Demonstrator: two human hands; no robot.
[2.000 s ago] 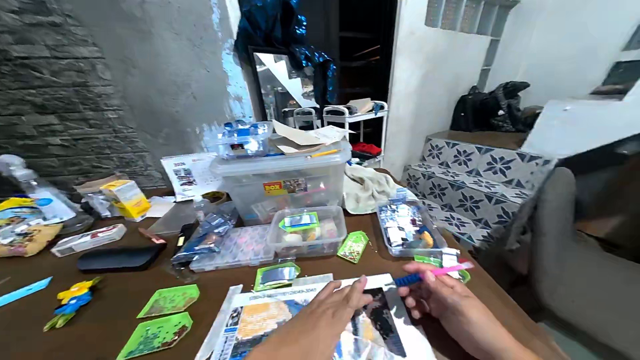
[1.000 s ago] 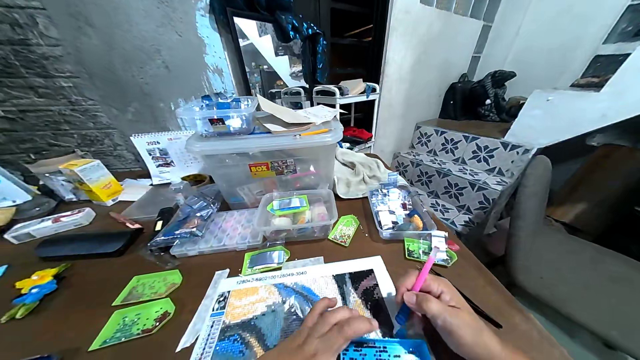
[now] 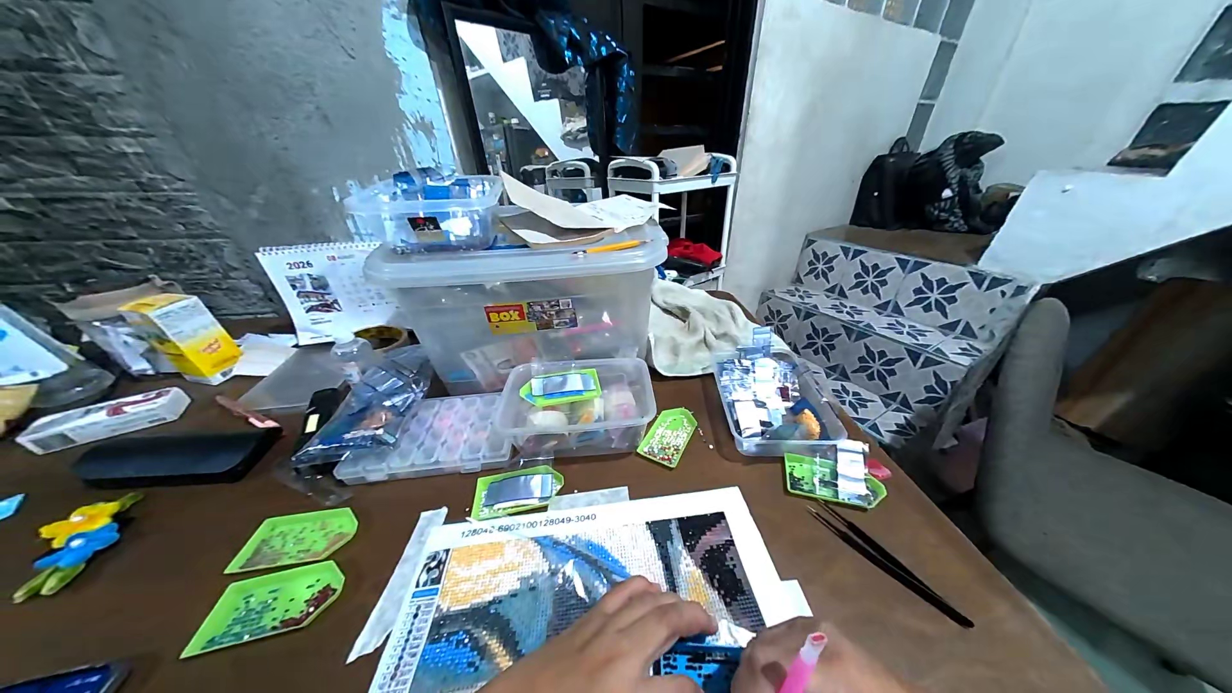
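Observation:
A diamond painting canvas (image 3: 539,568), partly covered with coloured drills, lies on the brown table. My left hand (image 3: 621,635) rests over its lower middle, fingers beside a blue tray (image 3: 701,664) of drills at the bottom edge; whether it holds the tray is unclear. My right hand (image 3: 808,659) is at the tray's right side, holding a pink drill pen (image 3: 803,662) whose lower end is hidden. Black tweezers (image 3: 890,563) lie to the right. Two green trays with drills, a front one (image 3: 265,606) and a rear one (image 3: 294,539), sit left of the canvas.
Behind the canvas stand a large lidded plastic box (image 3: 520,308), a small clear container (image 3: 577,409), a compartment case (image 3: 433,438) and a tub of packets (image 3: 775,399). A black case (image 3: 178,457) and a flower toy (image 3: 82,539) lie left. A grey chair (image 3: 1107,481) stands right.
My right hand and the pink pen have moved down and left to the blue tray at the canvas's lower edge. The tweezers beside the right hand are now in full view.

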